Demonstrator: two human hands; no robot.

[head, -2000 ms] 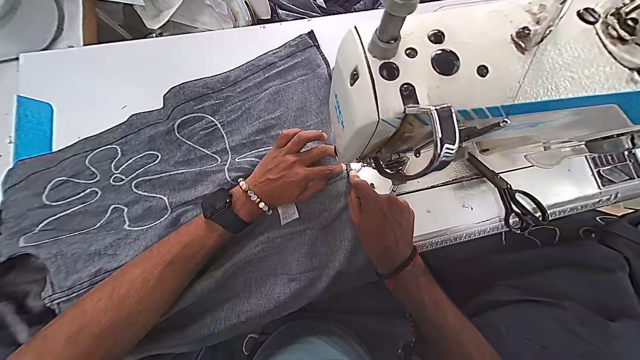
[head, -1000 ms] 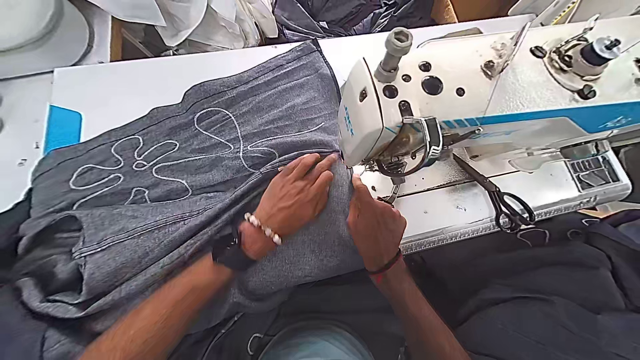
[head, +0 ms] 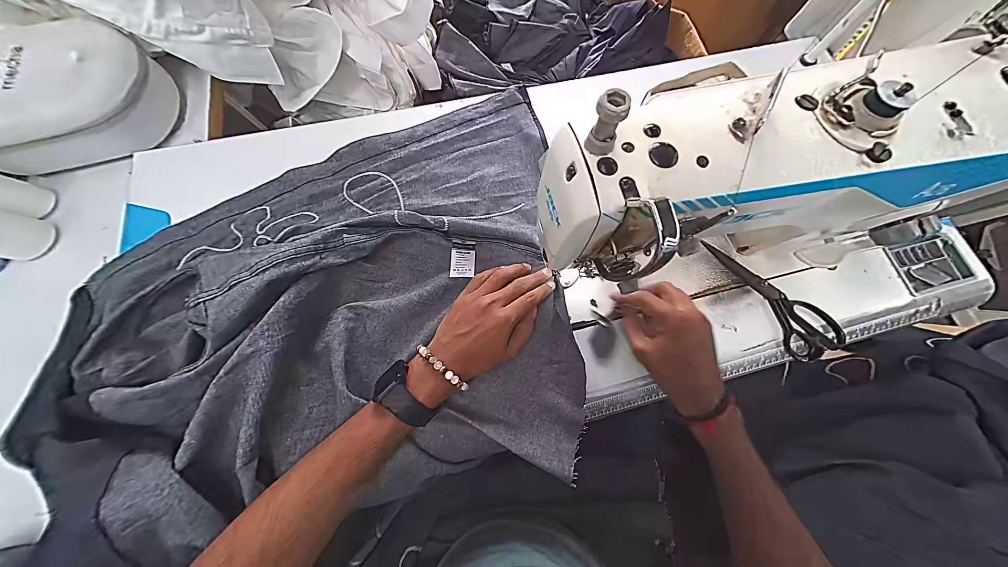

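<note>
A dark grey fabric garment [head: 394, 315] with pale line stitching spreads left of the white sewing machine [head: 575, 205]. My left hand [head: 496, 323] lies flat on it, fingertips at its edge beside the presser foot [head: 568, 276]. A small white care label [head: 462, 261] shows on the cloth above that hand. Off the cloth, right of the needle area, my right hand [head: 669, 335] has thumb and forefinger pinched together at a small, blurred dark item that I cannot identify. Black-handled scissors [head: 787, 307] rest on the machine bed.
White caps [head: 79, 94] are stacked at the upper left, with white cloth pieces [head: 339, 47] beside them. Dark fabric [head: 543, 35] is heaped behind the table. More dark cloth [head: 890, 449] hangs along the near edge, below the ruler strip [head: 756, 358].
My right hand has left the cloth edge and moved right, over the machine bed. The garment has been folded further over its pale stitching, and its label now shows above my left hand.
</note>
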